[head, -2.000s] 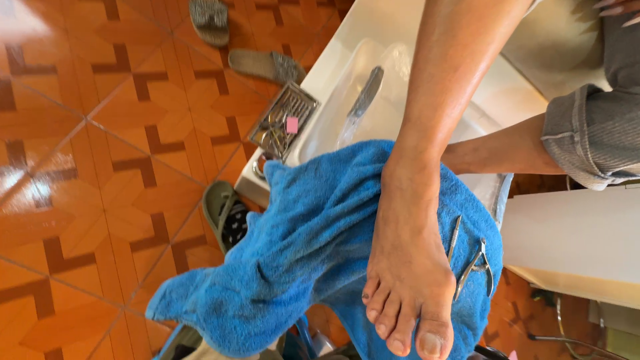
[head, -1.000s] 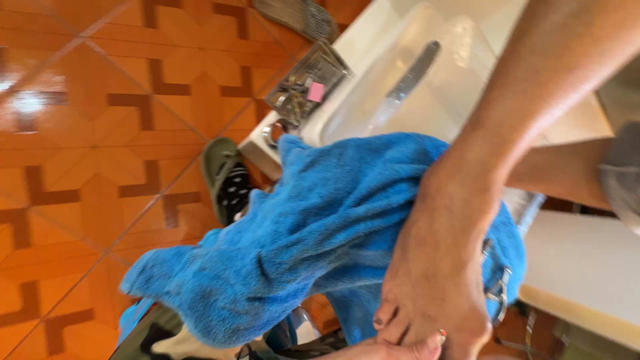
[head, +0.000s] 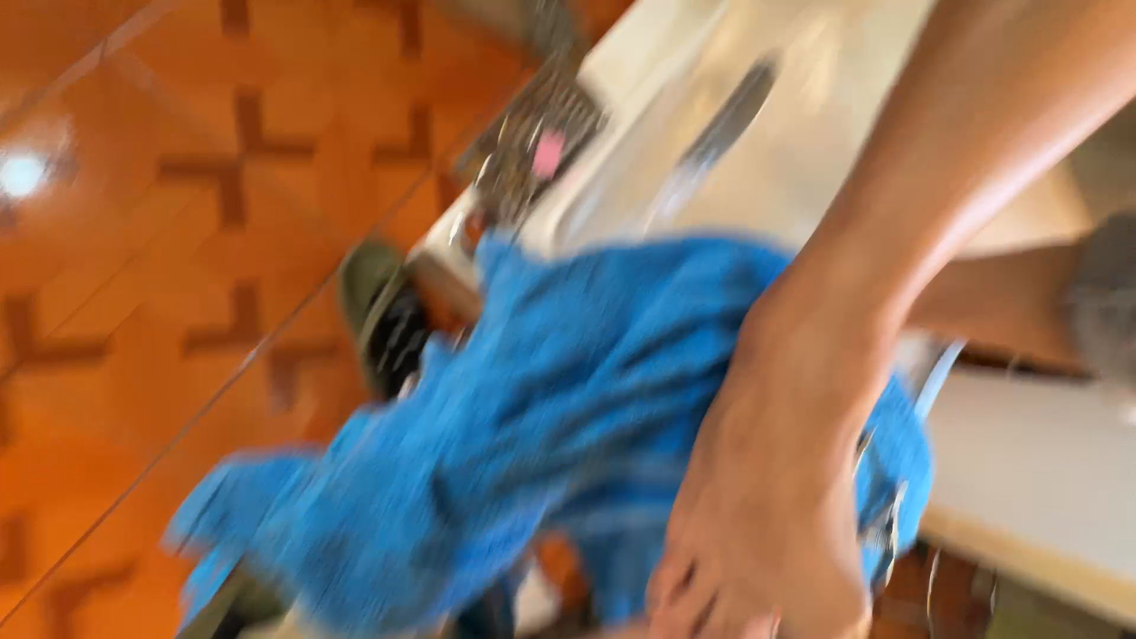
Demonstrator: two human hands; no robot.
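Another person's bare foot (head: pixel 772 461) rests on a blue towel (head: pixel 568 373), toes toward the bottom edge. Metal nippers (head: pixel 890 524) lie on the towel at the foot's right side, with another thin metal tool (head: pixel 863 444) just above them. At the bottom edge a small strip of skin shows beside the toes, perhaps part of a hand; it is cut off and blurred. Neither of my hands can be made out clearly, nor what they hold.
A metal tray (head: pixel 568 111) of small tools with a pink piece (head: pixel 548 153) stands on a pale ledge. Beside it, a clear basin (head: pixel 612 191) holds a long dark-ended file-like tool (head: pixel 732 115). A green clog (head: pixel 368 284) stands on the orange tiled floor (head: pixel 133 382). A white surface (head: pixel 1038 461) is at right.
A hand with fingertips at the toes, seen one second ago at the bottom edge, is now almost wholly out of the frame. The view has shifted closer and is blurred.
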